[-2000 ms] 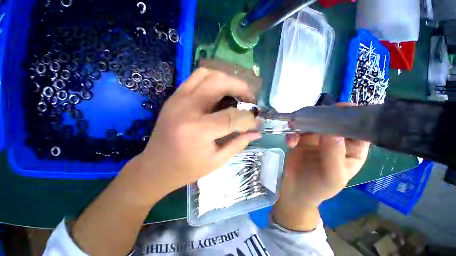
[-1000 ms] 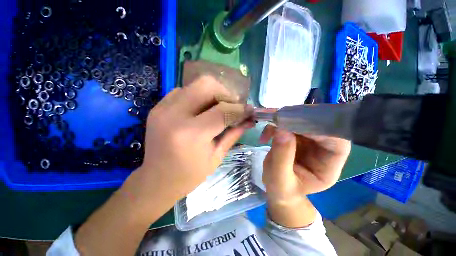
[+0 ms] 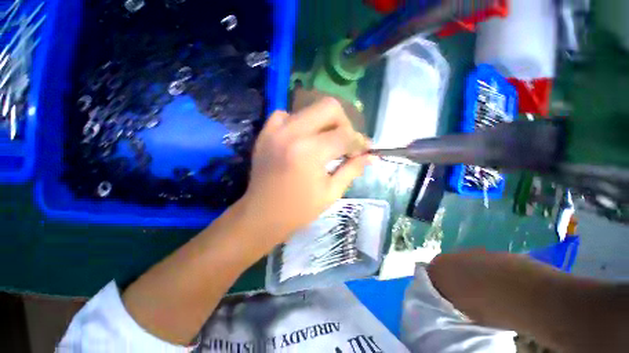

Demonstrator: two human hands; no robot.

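Observation:
My left hand [image 3: 303,162] is at the tip of the grey press ram [image 3: 469,148], its fingers closed around a small part with a whitish bit [image 3: 334,164] showing, apparently a stemmed pin. The fingers hide the rest of it and the fixture. My right forearm [image 3: 517,286] reaches to the right edge, blurred; the right hand is cut off. Stemmed pins [image 3: 324,238] lie in a clear plastic tub [image 3: 279,272] below my left hand. Small rings [image 3: 177,87] lie in the deep blue ring bin [image 3: 131,215].
The green press foot [image 3: 338,76] stands behind my left hand. A long clear tub [image 3: 414,89] and a small blue parts bin [image 3: 455,180] are beyond it. A black flat object [image 3: 429,193] and crinkled clear plastic [image 3: 414,238] lie nearer. Another blue tray [image 3: 21,169] is at far left.
My right hand has left the ram tip and gone out past the right edge. My left hand stays at the ram tip. The view has shifted, bringing in the far-left tray.

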